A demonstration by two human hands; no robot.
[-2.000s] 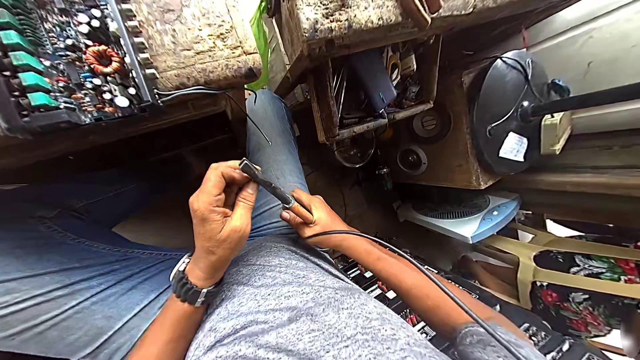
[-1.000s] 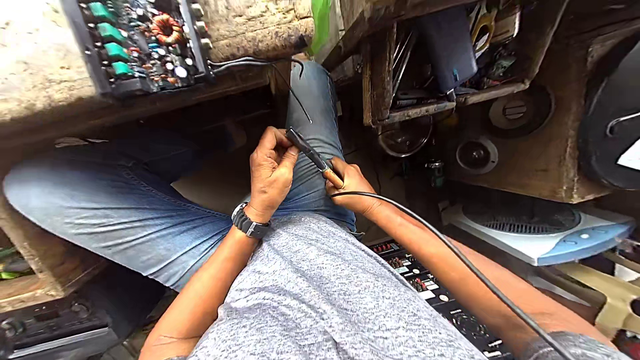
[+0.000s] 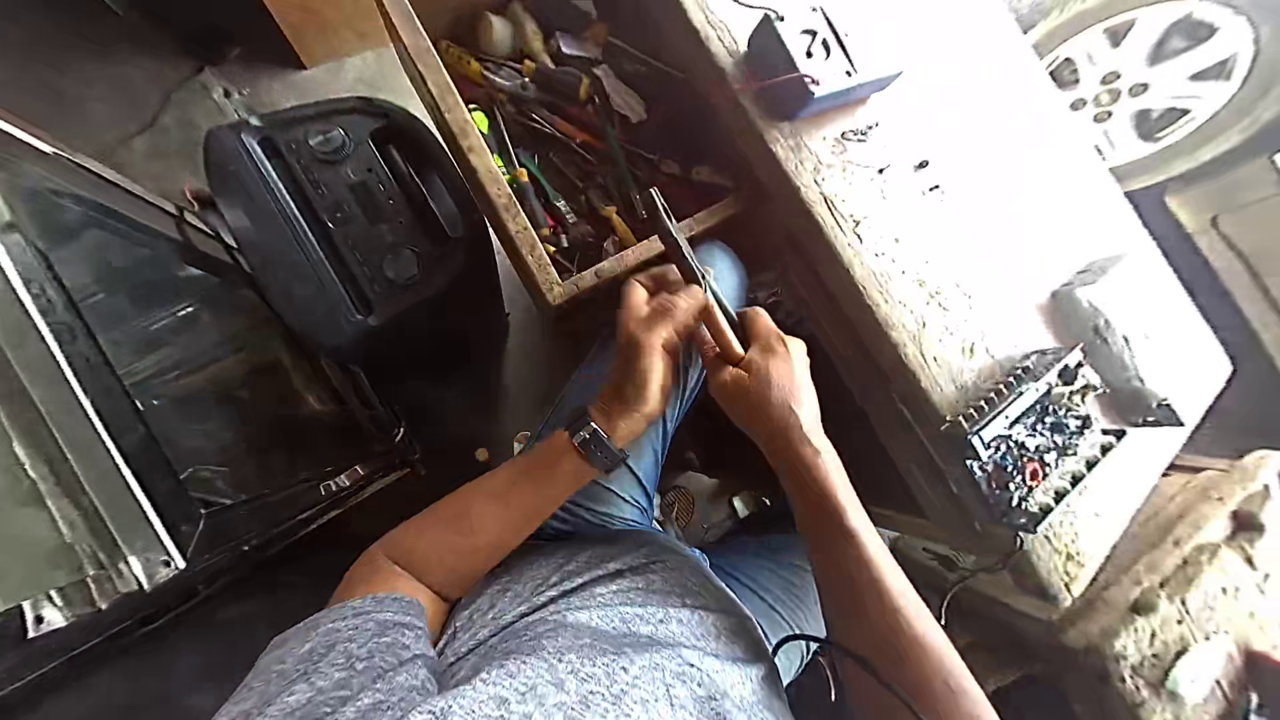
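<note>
My right hand [image 3: 765, 375] is closed around a long, dark, narrow tool [image 3: 675, 240] with a brown handle part; its kind cannot be told. The tool points up and away, its far end over the rim of the tool drawer. My left hand [image 3: 655, 345], with a watch [image 3: 597, 443] on the wrist, is blurred beside the tool's middle. Its fingers are bent, and whether they grip the tool cannot be told. Both hands are above my jeans-covered leg. A black cable [image 3: 850, 655] lies beside my right forearm.
A wooden drawer [image 3: 510, 225] with screwdrivers and other hand tools is ahead. Left of it stands a black speaker [image 3: 335, 225]. The worn workbench [image 3: 860, 240] on the right holds an open circuit board [image 3: 1040, 450] and a dark box [image 3: 790, 60]. A car wheel [image 3: 1150, 85] is beyond.
The view has swung far round, bringing the tool drawer ahead and the circuit board to the right. My right hand still holds a long tool; whether it is the same one is unclear.
</note>
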